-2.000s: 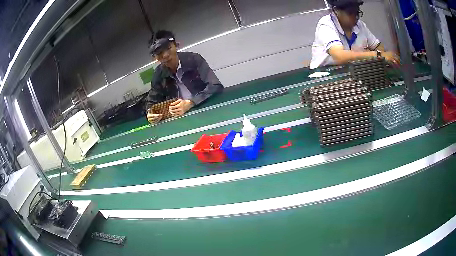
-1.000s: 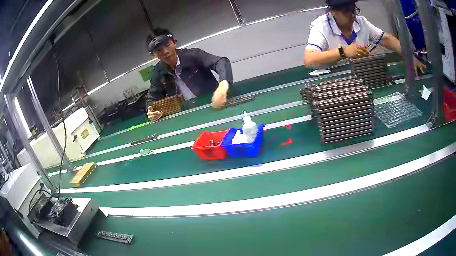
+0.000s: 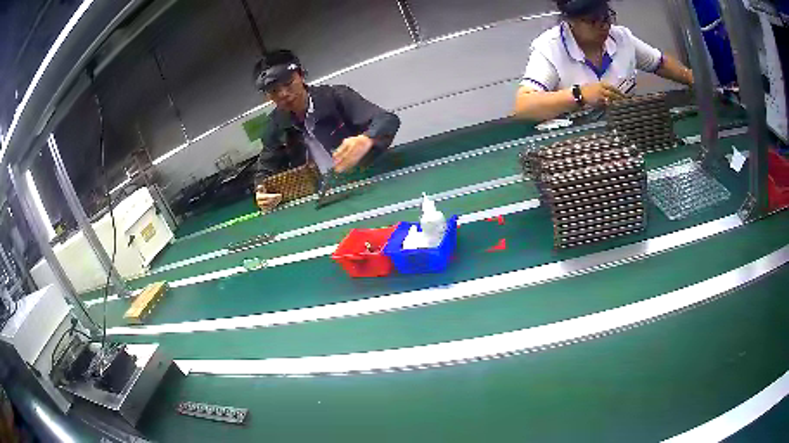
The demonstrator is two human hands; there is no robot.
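Neither of my hands shows clearly in the picture. A metal bar (image 3: 213,412) with a row of round seats lies loose on the green surface (image 3: 484,389) at the lower left, nearest in front of me. It lies to the right of a silver bench machine (image 3: 130,385) with a dark top and cables. A small brownish blur sits at the extreme lower left edge; I cannot tell what it is.
A red bin (image 3: 367,253) and blue bin (image 3: 426,247) stand mid-bench, with a white bottle (image 3: 429,221) in the blue one. Stacked bars (image 3: 599,195), a clear tray (image 3: 689,189) and a yellowish block (image 3: 145,301) lie around them. Two people sit opposite between metal uprights.
The loose bar has shifted right in the picture, along the green surface. The person in dark clothing reached to a bar on the far side and has drawn the hand back toward the body.
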